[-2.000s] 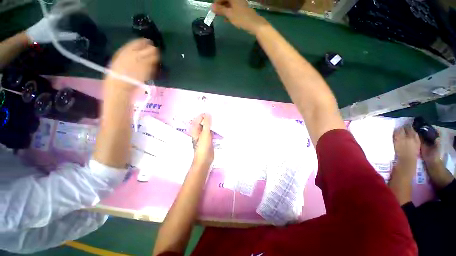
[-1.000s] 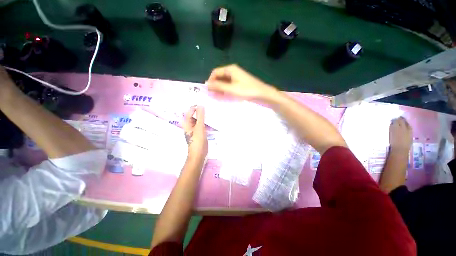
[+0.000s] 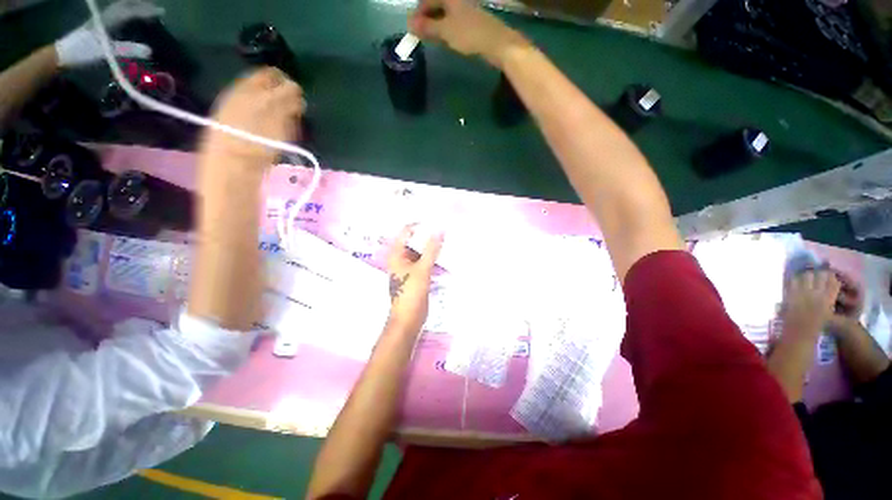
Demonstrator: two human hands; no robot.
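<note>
My right hand (image 3: pixel 468 31) reaches over the green belt. Its fingertips pinch a small white sticker (image 3: pixel 407 46) at the top of a black cylinder (image 3: pixel 406 86); whether it is fully down on the top I cannot tell. My left hand (image 3: pixel 415 262) is above the pink bench, its thumb and fingers around the edge of an overexposed white label strip (image 3: pixel 425 237). The strip's outline is lost in glare. Two black cylinders further right, one nearer (image 3: pixel 641 102) and one farther (image 3: pixel 751 146), carry white stickers. Another, partly behind my right forearm, shows only dark.
Printed label sheets (image 3: pixel 562 386) lie right of centre on the bench (image 3: pixel 391 395). At left, a neighbour's arm (image 3: pixel 230 234) and white cable (image 3: pixel 176 112) cross bench and belt. Another worker's hands (image 3: pixel 810 298) are at right. A grey metal bar (image 3: pixel 763 186) slants at right.
My right hand has moved from above the bench out to a cylinder, with a sticker at its fingertips. My left hand stays over the bench. The left neighbour's arm has reached towards the belt.
</note>
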